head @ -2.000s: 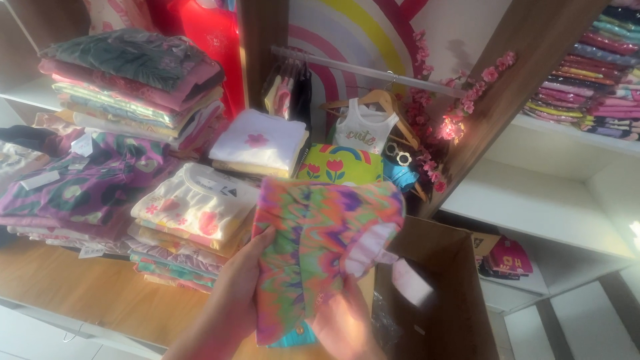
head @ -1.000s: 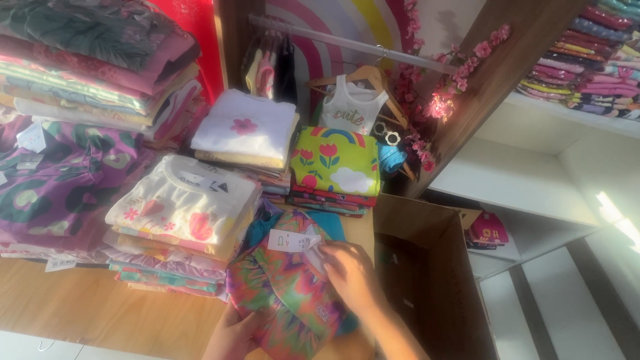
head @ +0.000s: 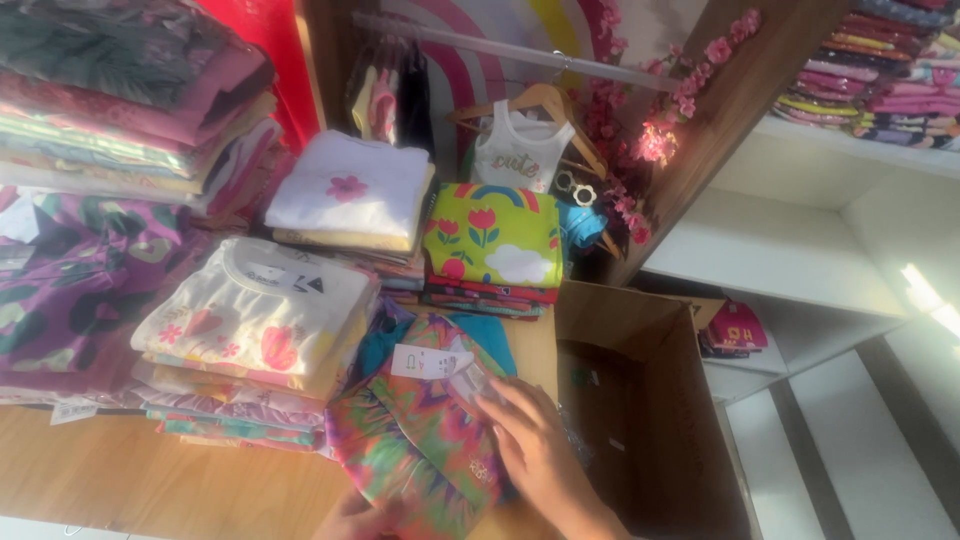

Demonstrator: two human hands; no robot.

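Note:
A folded multicoloured tie-dye garment (head: 420,435) lies at the lower middle, over teal cloth (head: 487,337) on the wooden counter. A white paper tag (head: 420,361) rests on its upper part. My right hand (head: 525,435) has its fingertips at a pale tag or strip (head: 470,377) beside that paper tag; the blur hides whether they pinch it. My left hand (head: 364,517) is at the garment's lower left edge, blurred and partly out of view, its grip unclear.
Left of the garment stands a stack topped by a cream printed shirt (head: 225,322). Behind are stacks topped by a white flower shirt (head: 352,187) and a green tulip-print garment (head: 495,240). An open cardboard box (head: 637,322) stands at the right, by white shelves (head: 780,270).
The tie-dye garment, held up in both hands two seconds ago, has come down onto the counter area. Its white tag now lies face up. The view has shifted closer to the stacks.

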